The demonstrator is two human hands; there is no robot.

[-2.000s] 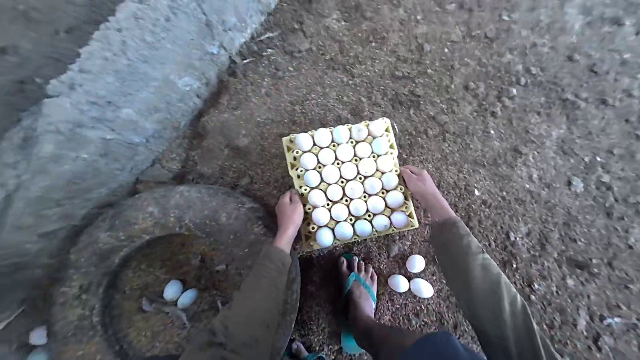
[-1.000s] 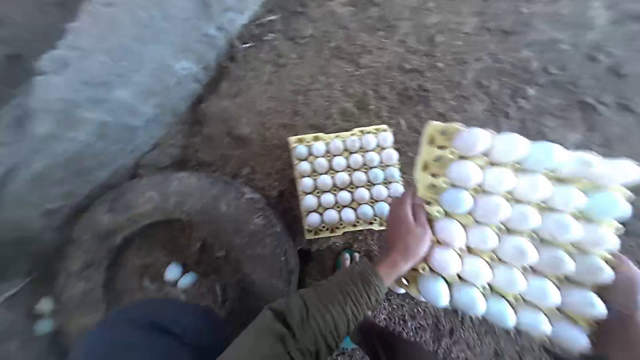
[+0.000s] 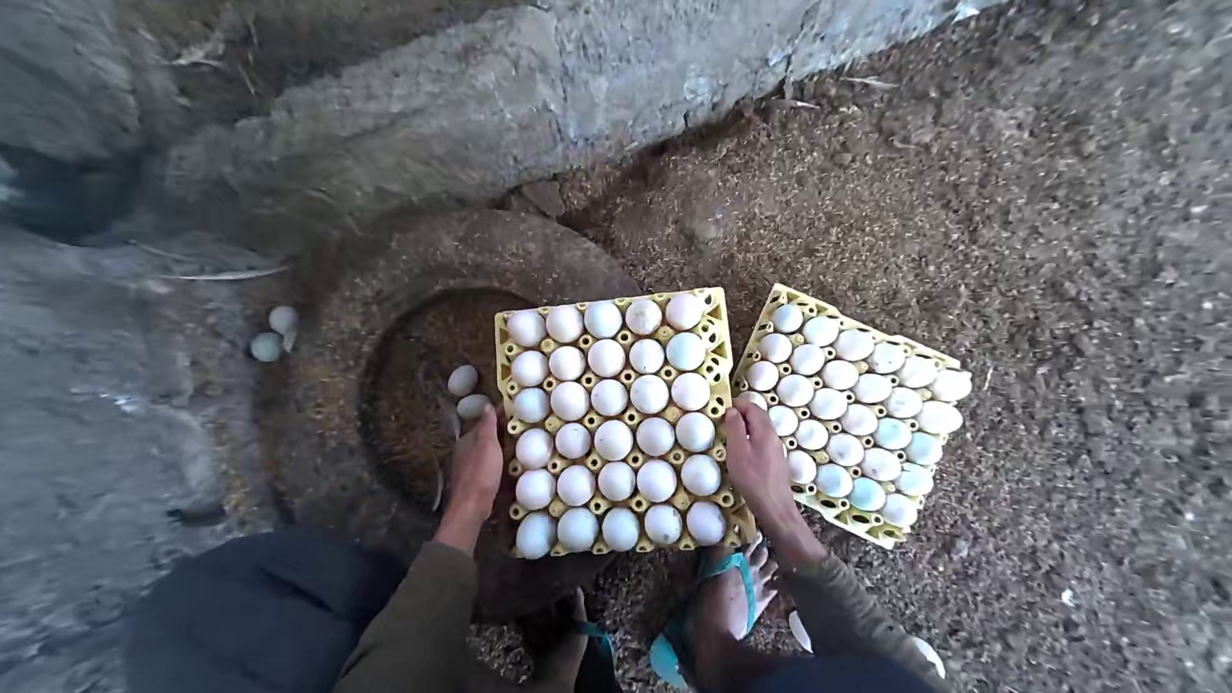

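A yellow egg tray [image 3: 717, 371] full of pale eggs is held level between my two hands. My left hand [image 3: 474, 472] grips its left edge, close to two loose eggs [image 3: 463, 380] lying inside the tire-like ring [image 3: 433, 252]. On the tray's right edge is my right hand [image 3: 760, 457], its thumb on top. Just beyond that hand, a second yellow egg tray [image 3: 924, 348], also filled with whitish and bluish eggs, lies turned at an angle on the ground.
A rough concrete ledge [image 3: 452, 106] runs across the upper left. Two more eggs [image 3: 267, 346] lie left of the ring. My feet in teal flip-flops [image 3: 746, 587] are below the trays, with loose eggs [image 3: 800, 631] partly hidden near my right forearm.
The held tray has moved from the right side of the view to the left, partly over the ring. The other tray now appears to its right. The view has shifted and turned.
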